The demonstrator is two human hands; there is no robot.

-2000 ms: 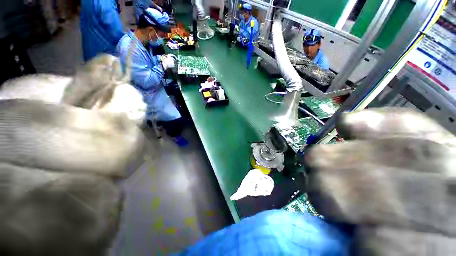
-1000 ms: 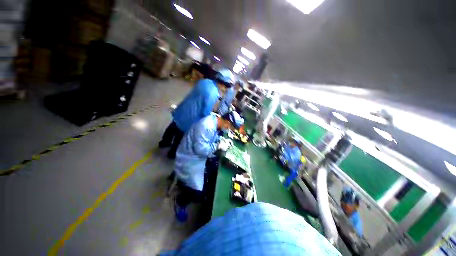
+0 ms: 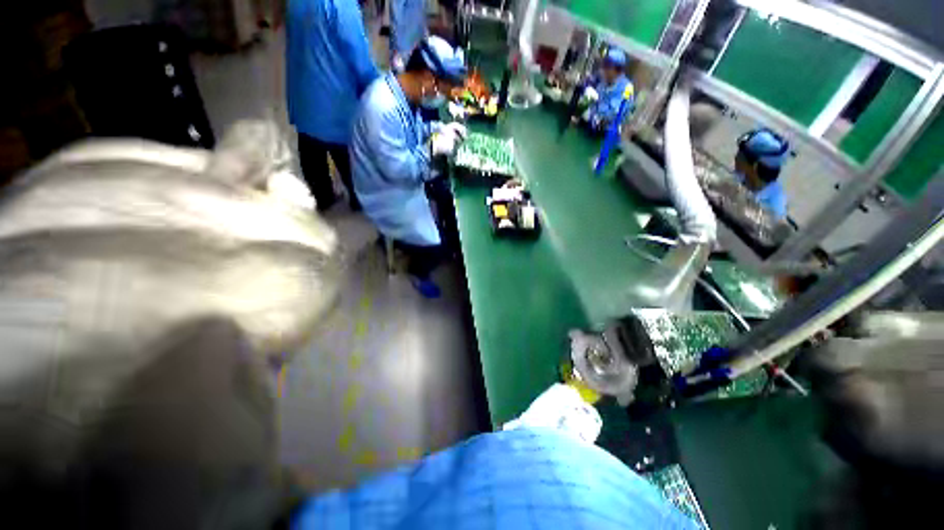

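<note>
My left hand (image 3: 155, 259), in a cream cloth glove, is large, blurred and very close to the camera at the left. My right hand (image 3: 890, 404) is a dark, blurred gloved shape cut off by the right edge. I cannot tell whether either holds anything. Below them on the bench, a round silver metal pot (image 3: 603, 364) with yellow near its base stands beside a crumpled white cloth (image 3: 564, 412). A green circuit board (image 3: 683, 336) lies right of the pot. Part of another board (image 3: 675, 492) shows at the bottom, partly hidden by a blue sleeve or smock.
The green bench (image 3: 523, 331) runs away ahead. A black tray of parts (image 3: 513, 212) and a circuit board (image 3: 484, 155) lie farther along it. A clear extraction hood (image 3: 673, 280) hangs above the bench. Coworkers in blue (image 3: 399, 155) are at the left; others are across the bench. An upright post with cables (image 3: 849, 300) is close right.
The view has swung down from the ceiling and hall towards the bench. Both gloved hands, out of view one second ago, are back at the sides. The pot and cloth show again.
</note>
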